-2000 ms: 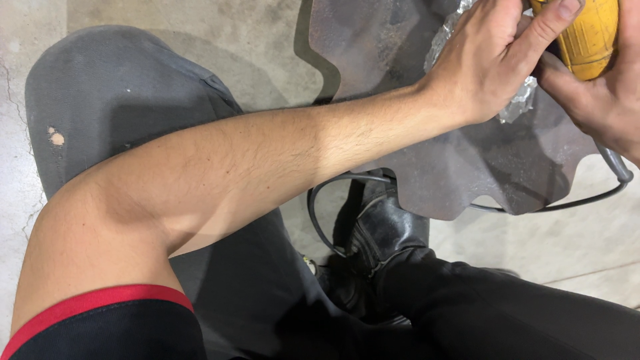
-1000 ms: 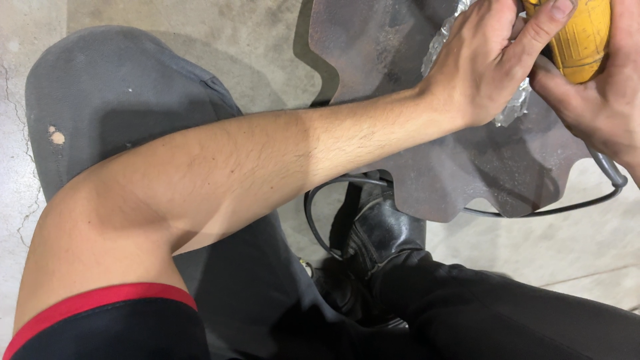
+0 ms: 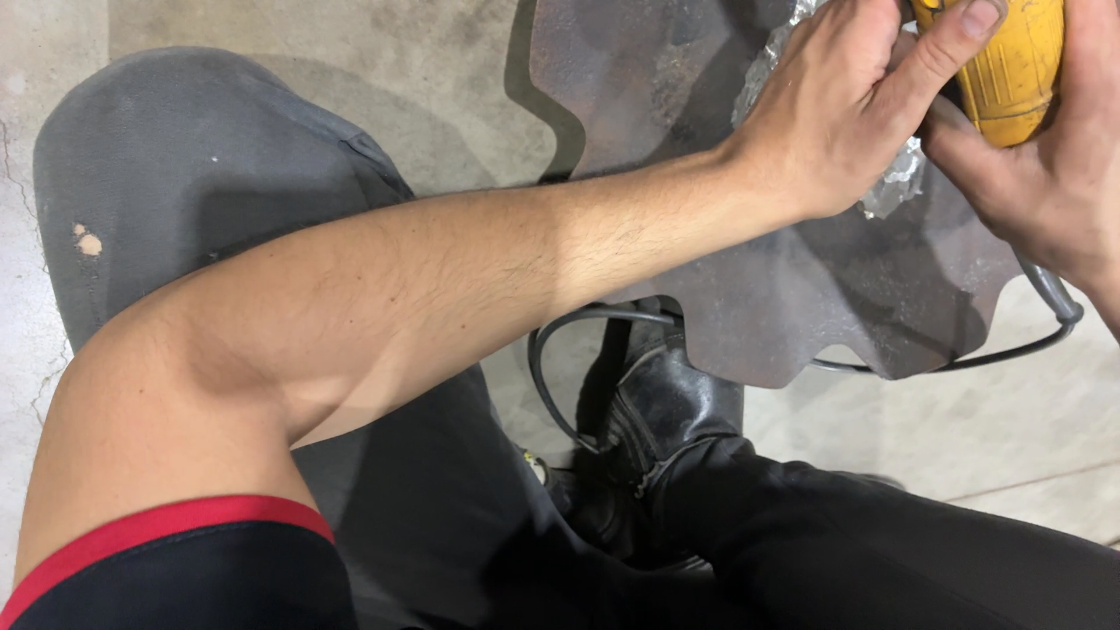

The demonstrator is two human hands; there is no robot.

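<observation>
At the upper right, my right hand [image 3: 1041, 188] grips the yellow body of a corded power tool [image 3: 1011, 83], its thumb on the near left side. My left hand [image 3: 840, 114] lies against the tool's left side with its thumb over the body; its other fingers are mostly hidden. Under both hands is a dark metal disc with a scalloped edge [image 3: 770, 297]. Crumpled, silvery foil-like material [image 3: 897, 179] shows on the disc beside and below my left hand. The tool's far end is out of frame.
A black cable [image 3: 1006, 357] runs from the tool under the disc and loops beside a black boot [image 3: 678, 394]. My grey-clad knee [image 3: 201, 175] is at the left, and a dark trouser leg [image 3: 875, 542] crosses the lower right. The floor is concrete [image 3: 437, 114].
The yellow tool and my right hand have shifted slightly left from two seconds ago. My left hand stays against the tool.
</observation>
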